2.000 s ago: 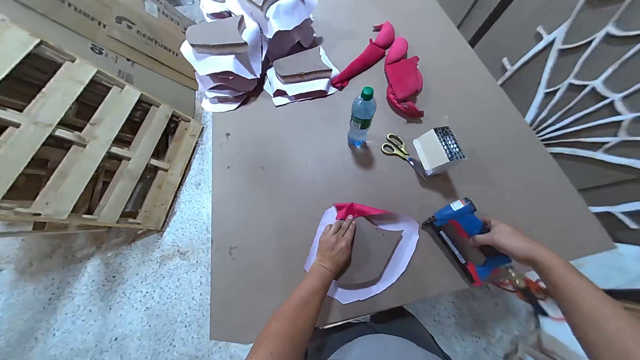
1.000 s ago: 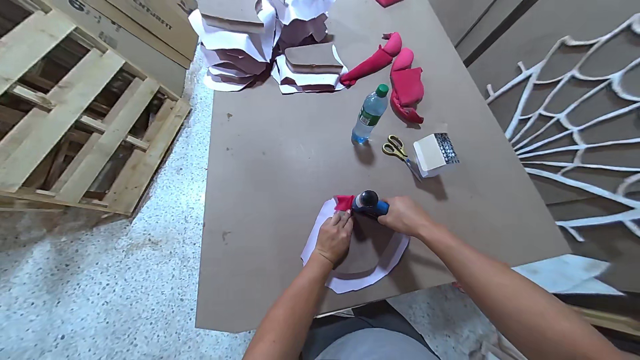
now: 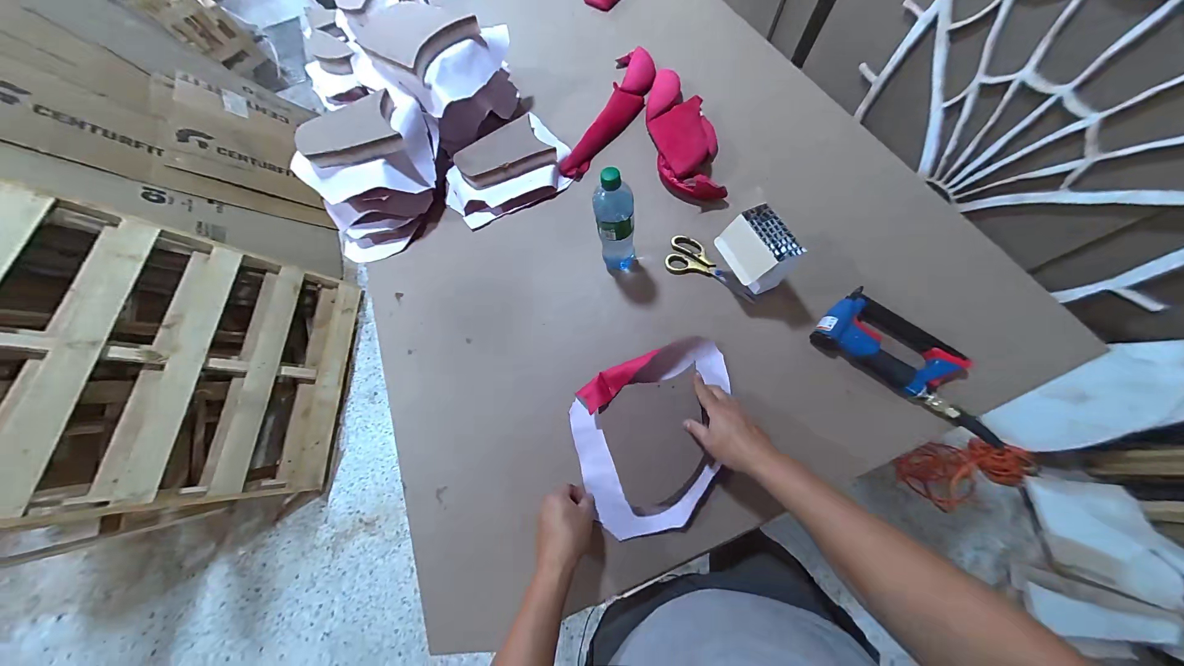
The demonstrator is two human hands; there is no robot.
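A flat brown board panel point(image 3: 652, 444) lies on the table, ringed by a white-backed fabric edge point(image 3: 601, 472). At its upper left, a strip of red fabric point(image 3: 606, 387) is folded over onto the panel. My left hand point(image 3: 566, 523) pinches the fabric's lower left edge. The fingers of my right hand point(image 3: 726, 425) rest on the panel's right side, thumb and forefinger apart. A blue and black pneumatic staple gun point(image 3: 888, 347) lies on the table to the right, its hose attached and no hand on it.
Beyond the panel stand a plastic bottle point(image 3: 615, 227), yellow-handled scissors point(image 3: 689, 259) and an open staple box point(image 3: 758, 250). Red padded pieces point(image 3: 683, 139) and stacked fabric-edged panels point(image 3: 370, 157) lie farther back. Wooden pallets point(image 3: 185, 370) are left; an orange hose point(image 3: 962, 467) hangs right.
The staple gun, at the panel's top edge in my right hand a second ago, now lies at the right. My left hand has moved from the red fold down to the lower left edge.
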